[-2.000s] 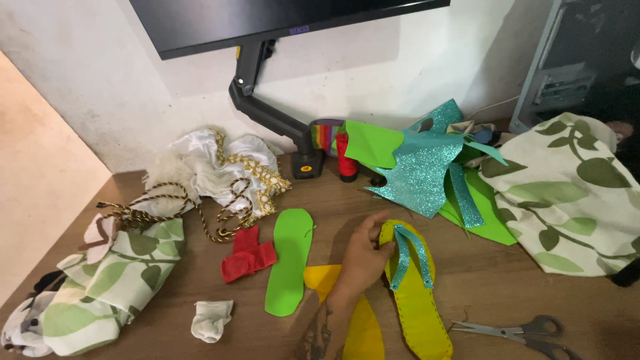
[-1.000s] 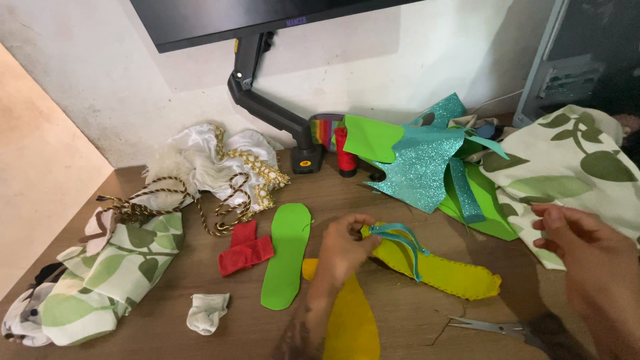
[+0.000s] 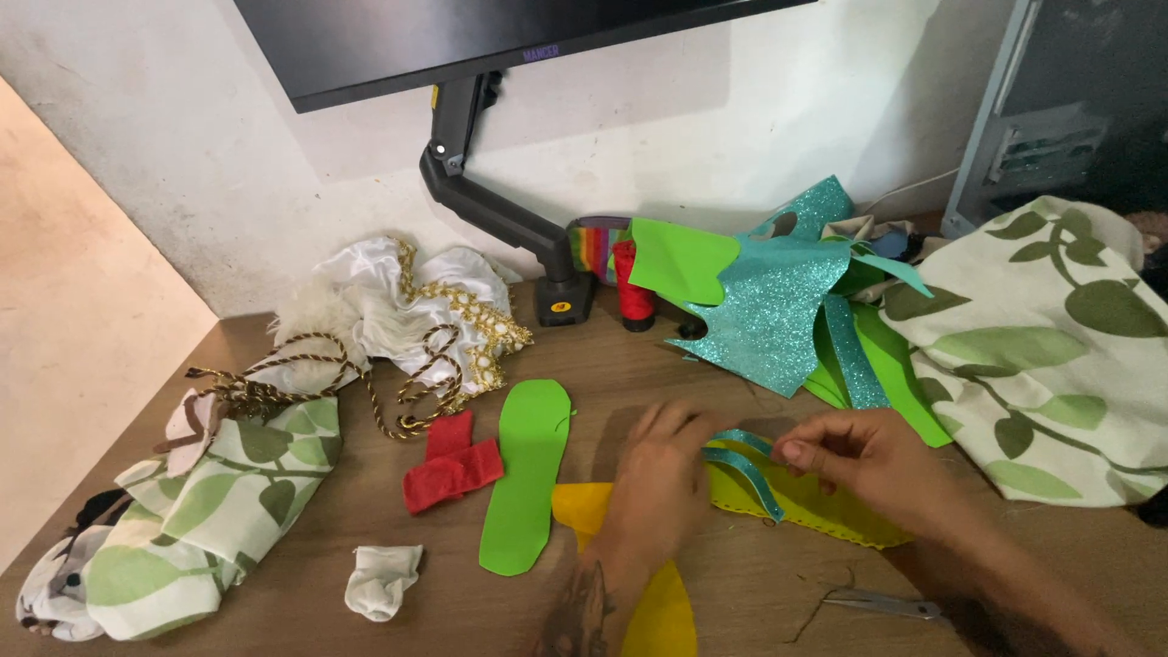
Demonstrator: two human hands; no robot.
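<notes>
A yellow foam sandal sole (image 3: 821,506) with a stitched edge lies sideways on the table, bearing teal glitter straps (image 3: 750,474). My left hand (image 3: 662,461) is on its left end, where the straps meet; its fingertips are partly hidden. My right hand (image 3: 844,456) is over the sole beside the straps, thumb and index finger pinched together; whether a thread is between them cannot be told. Left of my left hand lies a green foam sole (image 3: 526,479). Another yellow foam piece (image 3: 662,611) is partly beneath my left forearm. Scissors (image 3: 881,602) lie near my right forearm.
Red fabric pieces (image 3: 453,470) and a white cloth (image 3: 383,582) lie at left, near leaf-print fabric (image 3: 219,511) and white satin with gold trim (image 3: 438,292). Behind are a red thread spool (image 3: 633,292), teal glitter foam (image 3: 776,301), a monitor arm (image 3: 497,214) and more leaf-print fabric (image 3: 1049,365).
The yellow sole was lengthwise two seconds ago and now lies sideways. My right hand, absent at first, has come in from the right and moved left to the straps.
</notes>
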